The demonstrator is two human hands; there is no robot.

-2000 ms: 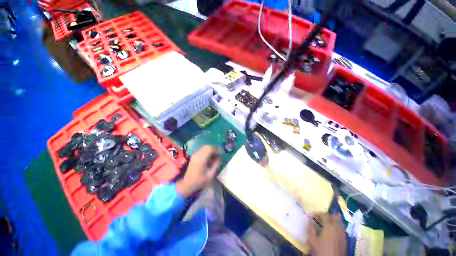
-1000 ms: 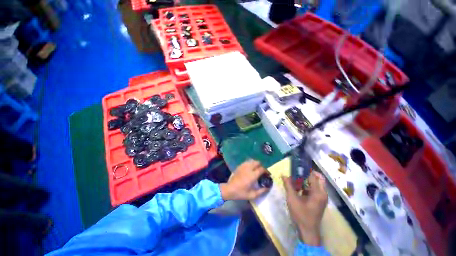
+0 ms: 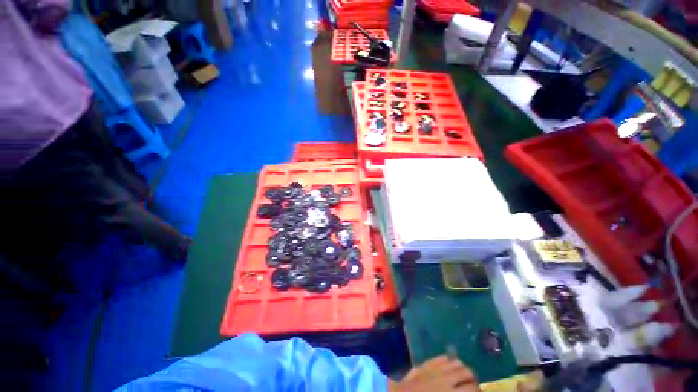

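Note:
My left hand point(image 3: 438, 375) shows at the bottom edge, cut off and blurred; whether it holds anything is hidden. I cannot make out my right hand. A corner of the yellow work mat point(image 3: 507, 383) shows beside my left hand. A dark, blurred tool point(image 3: 585, 369) lies across the bottom right. One round black unit point(image 3: 490, 342) lies on the green bench top. The red-orange parts tray point(image 3: 242, 311) at the left bears a heap of black round units point(image 3: 310, 241) and a thin ring point(image 3: 249, 282) in a near-left compartment.
A white sheet stack point(image 3: 444, 199) stands beyond my left hand. Behind it is another red tray point(image 3: 440, 82) with small parts. A yellow-rimmed box point(image 3: 465, 276), white bin point(image 3: 520, 314) and red bin point(image 3: 605, 176) are right. A person's dark-clothed leg point(image 3: 145, 218) is at the left.
The view has swung left, so the trays sit further right and a person shows at the left. My left hand is now at the bottom edge. My right hand has left clear view.

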